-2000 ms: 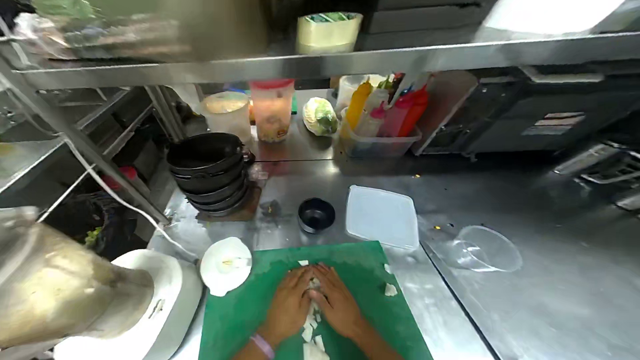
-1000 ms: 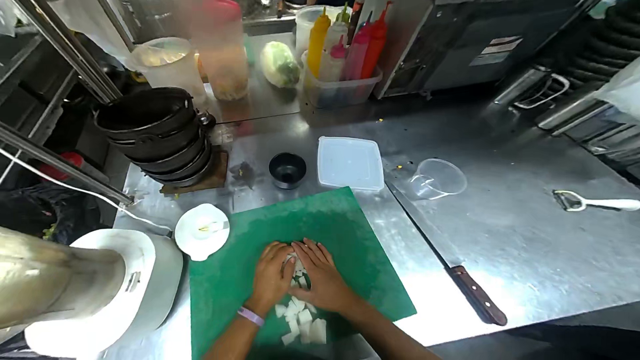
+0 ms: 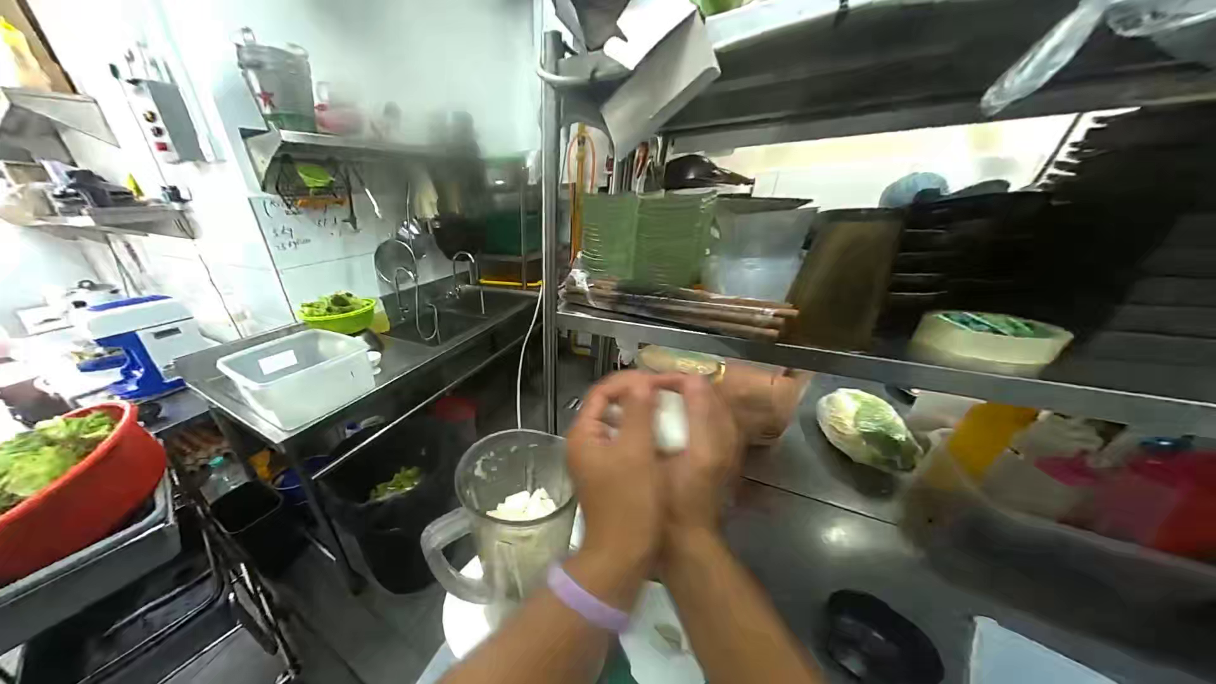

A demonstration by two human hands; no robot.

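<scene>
My left hand (image 3: 617,446) and my right hand (image 3: 701,451) are raised and cupped together, blurred by motion, around white cut pieces (image 3: 671,421) that show between the fingers. A purple band circles my left wrist. Just left of the hands stands a blender jug (image 3: 518,484) on its white base, open at the top, with white chunks inside. The white lid (image 3: 662,632) lies below my wrists. Only a sliver of the green cutting board (image 3: 619,665) shows between my forearms.
A steel shelf edge (image 3: 902,373) crosses above the counter at the right, beside an upright post (image 3: 551,237). A black bowl (image 3: 879,638), a wrapped cabbage (image 3: 866,429) and a bin with bottles (image 3: 1045,532) are on the counter. A red basket of greens (image 3: 71,484) stands far left.
My hands have risen from the green board, where they were gathering white pieces, and hold some near the blender jug. The view has swung strongly left and up.
</scene>
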